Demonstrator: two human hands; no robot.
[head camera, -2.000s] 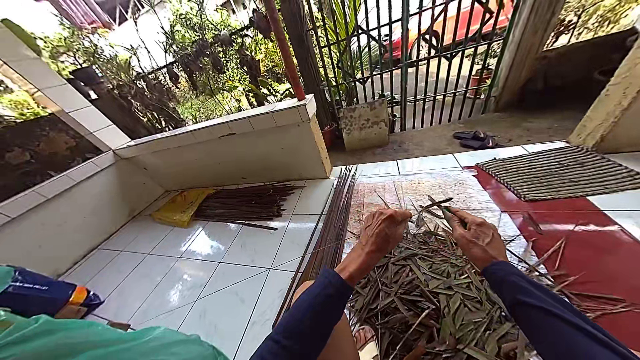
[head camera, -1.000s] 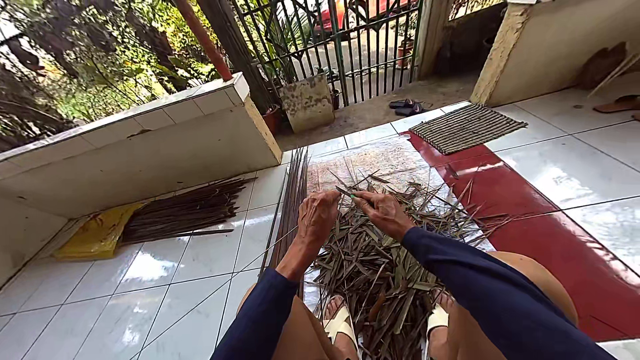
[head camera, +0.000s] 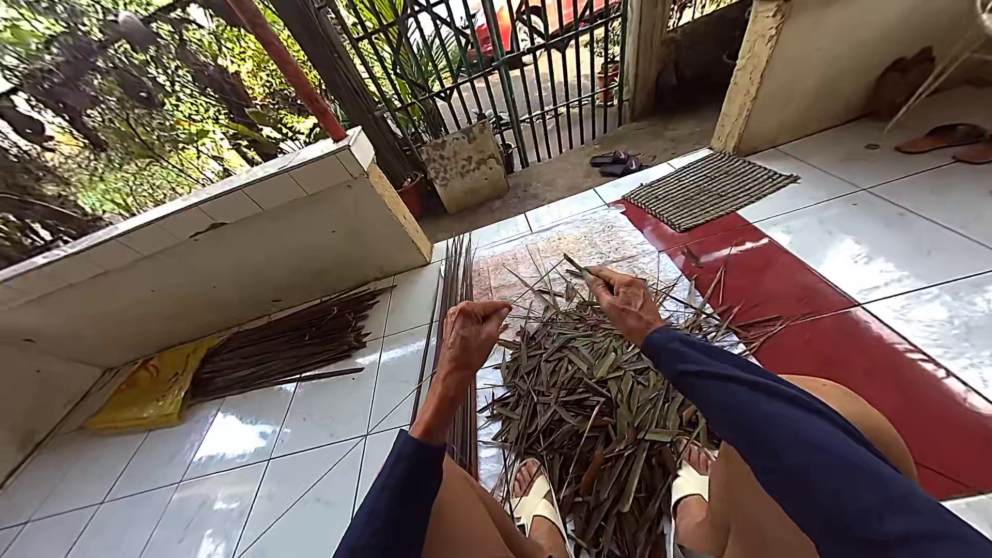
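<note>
My left hand (head camera: 470, 333) is closed, thumb against fingers, on what looks like a thin leaf rib (head camera: 399, 403), a fine line running down and left over the tiles. To its right and slightly farther forward, my right hand (head camera: 622, 298) grips a narrow dark piece (head camera: 575, 266) pointing up and left; whether it is a knife or a leaf strip I cannot tell. The hands are apart above a heap of cut dry leaf strips (head camera: 597, 403), which lies between my sandalled feet on a pale printed sheet (head camera: 542, 256). Long thin ribs (head camera: 457, 310) lie left of the heap.
A bundle of dark leaf strips (head camera: 283, 341) rests partly on a yellow plastic bag (head camera: 151, 391) near the low wall (head camera: 256, 248). A woven mat (head camera: 709, 190) lies at the far right over red floor (head camera: 821, 310). Dark slippers (head camera: 618, 163) are near the metal gate (head camera: 535, 85).
My hands were close together a second ago and are now apart, the left one nearer to me. The view has swung to the right since the first frame.
</note>
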